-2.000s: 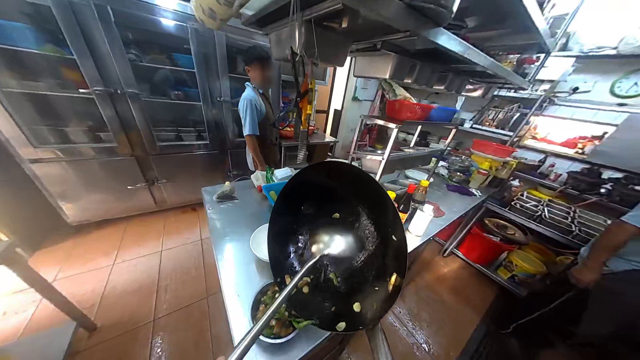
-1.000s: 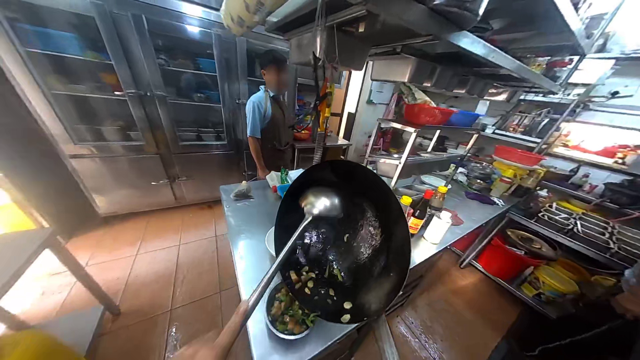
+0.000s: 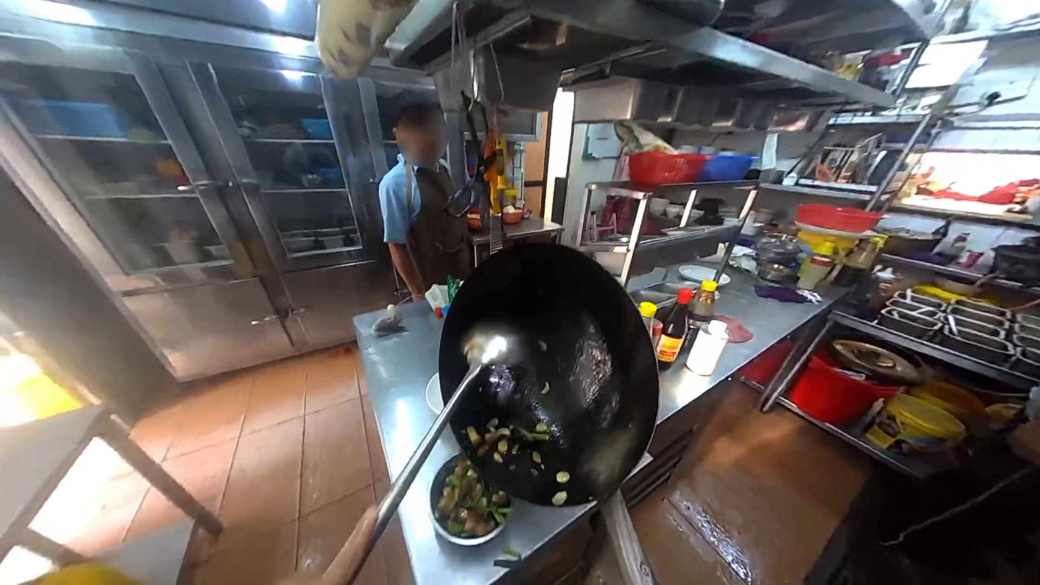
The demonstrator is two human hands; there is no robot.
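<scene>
A black wok [image 3: 561,325] is tilted on its side over the near part of the steel counter, its inside facing me. Slices and green bits cling low inside it. The bowl of a metal ladle [image 3: 487,349] is inside the wok; its long handle runs down left to my left hand [image 3: 305,579], of which only a blurred sliver shows at the bottom edge. Below the wok's lower left rim stands a bowl of cooked food [image 3: 467,508] with brown pieces and greens. The wok's handle [image 3: 626,540] leaves the frame at the bottom; my right hand is out of view.
A white plate or bowl [image 3: 435,394] is partly behind the wok. Sauce bottles [image 3: 673,329] and a white container [image 3: 708,349] stand right of it on the steel counter [image 3: 390,357]. Beyond the counter stands a person [image 3: 422,203] in an apron. A low shelf [image 3: 861,439] holds tubs at right.
The ladle has stayed inside the wok, its bowl shifting toward the wok's left side. Food pieces have gathered near the wok's lower left rim, above the bowl.
</scene>
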